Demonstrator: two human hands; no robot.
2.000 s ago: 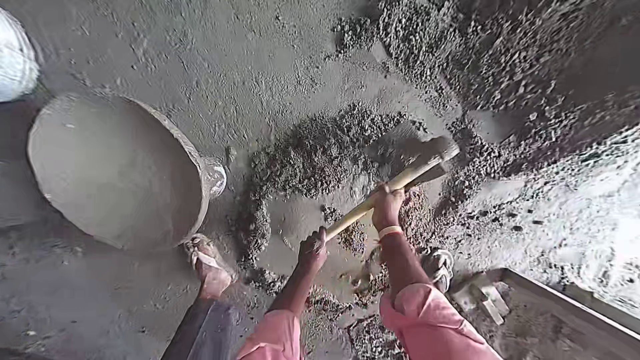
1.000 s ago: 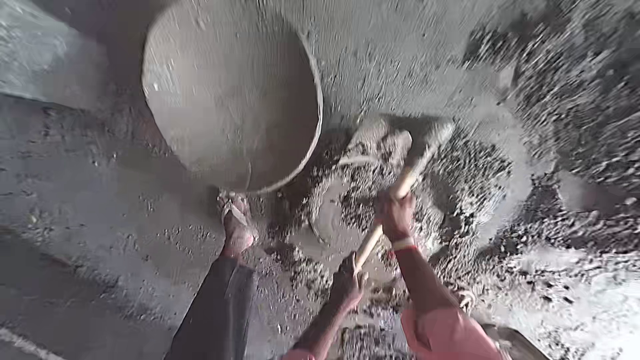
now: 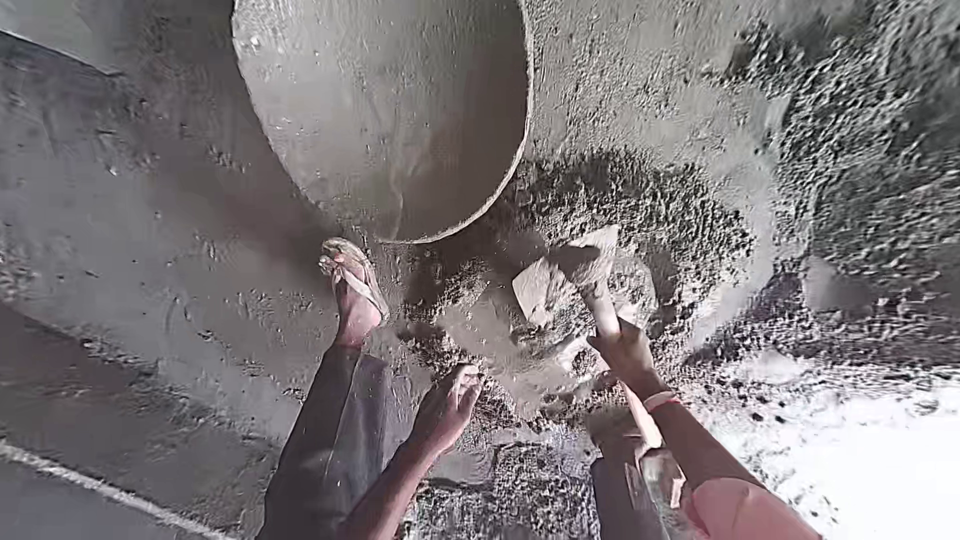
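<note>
My right hand (image 3: 626, 354) grips the wooden handle (image 3: 601, 311) of a hoe, close below its head. The metal hoe head (image 3: 566, 274) rests at the wet mortar (image 3: 487, 322) on the ground between my feet and the basin. My left hand (image 3: 450, 401) is off the handle, its fingers partly curled, over the near left edge of the mortar; nothing shows in it. A large round basin (image 3: 390, 112), coated in grey, stands beyond the mortar, its top cut off by the view.
My sandalled left foot (image 3: 352, 277) stands just below the basin's rim. Dark loose sand or mix (image 3: 637, 187) rings the mortar on the far and right sides, with a rougher heap (image 3: 877, 180) farther right. A pale line (image 3: 112, 491) crosses the ground at lower left.
My left hand has let go of the handle, which it held in both earlier frames. My right hand has slid closer to the hoe head. The view has shifted toward the left.
</note>
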